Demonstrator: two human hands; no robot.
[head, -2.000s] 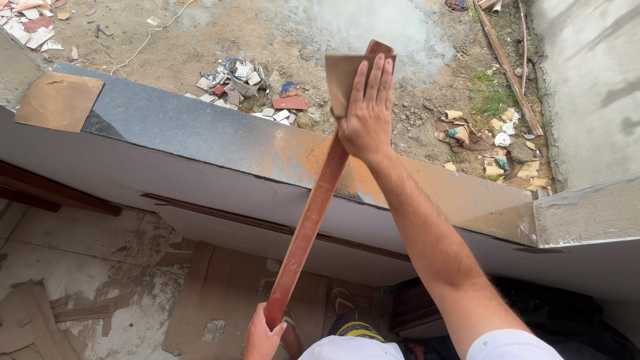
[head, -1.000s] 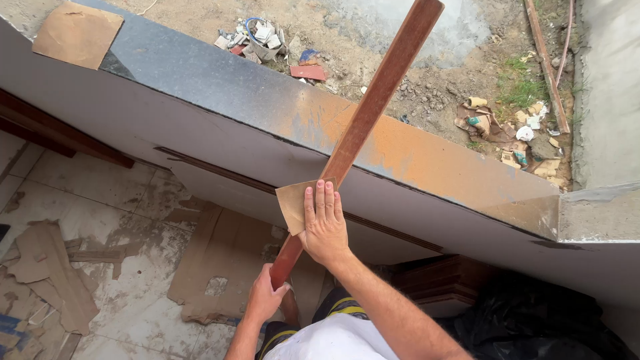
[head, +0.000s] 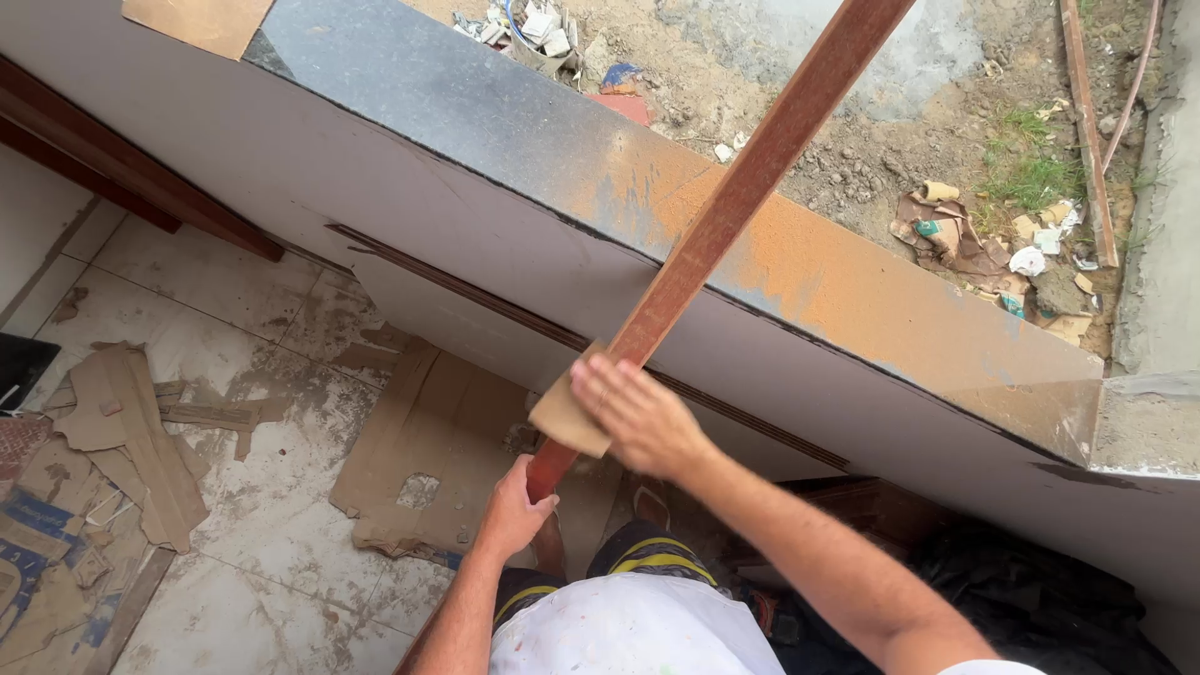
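A long reddish-brown wooden strip (head: pixel 750 192) slants from the lower middle up past the top edge, crossing over a stone sill (head: pixel 525 122). My left hand (head: pixel 516 511) grips its lower end. Flat on the strip, a little above that hand, lies a bent sheet of tan sandpaper (head: pixel 569 412), with my right hand (head: pixel 642 417) pressing on it, fingers extended and slightly blurred. Orange dust (head: pixel 806 258) coats the sill around and to the right of the strip. Another tan sheet (head: pixel 202 23) rests at the sill's upper left end.
Dark red boards (head: pixel 122 159) lean at the left by the wall. Torn cardboard (head: pixel 127 422) lies on the dirty tiled floor, with a larger piece (head: pixel 412 441) near my feet. Black plastic (head: pixel 1031 581) is heaped at lower right. Outside are rubble (head: pixel 539 33) and a wooden plank (head: pixel 1087 141).
My right hand and the sandpaper have moved from the strip's far end down to near my left hand. The strip reaches farther out over the sill than two seconds ago.
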